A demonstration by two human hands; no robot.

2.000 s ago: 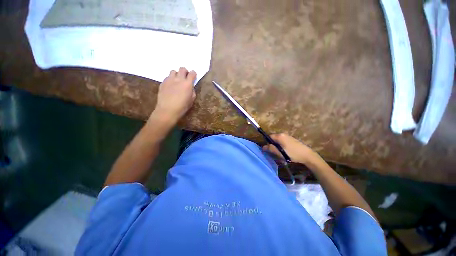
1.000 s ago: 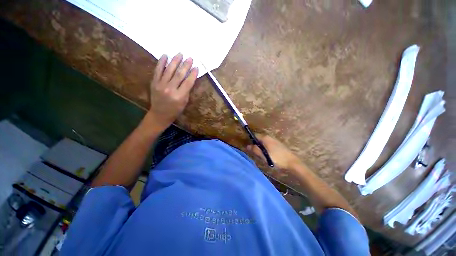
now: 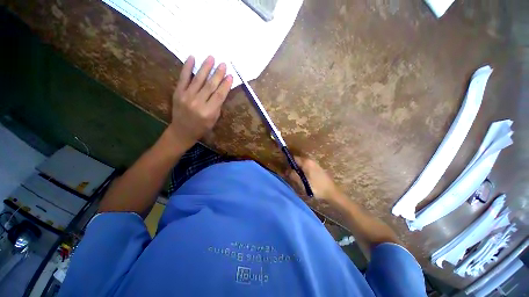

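The white fabric lay (image 3: 232,29) lies at the top left of the table, with fine printed lines on its left part. My left hand (image 3: 200,98) is flat with fingers apart on its near corner. My right hand (image 3: 313,178) holds the black handles of the long shears (image 3: 264,113). The blades point up and left, and their tips are over the lay's near corner, just right of my left fingers. Whether cloth is between the blades cannot be told. A grey metal weight (image 3: 262,7) lies on the lay, cut off by the top edge.
Curved white cut pieces (image 3: 449,145) lie at the right on the brown table (image 3: 359,87), with ragged white strips (image 3: 487,249) and a small shiny object (image 3: 481,191) nearby. A white piece (image 3: 439,6) shows at the top right. Boxes (image 3: 75,168) stand below left.
The view has turned, bringing more cut pieces into sight. My left hand has flattened with its fingers spread on the lay. The shear tips have moved from bare table onto the lay's corner.
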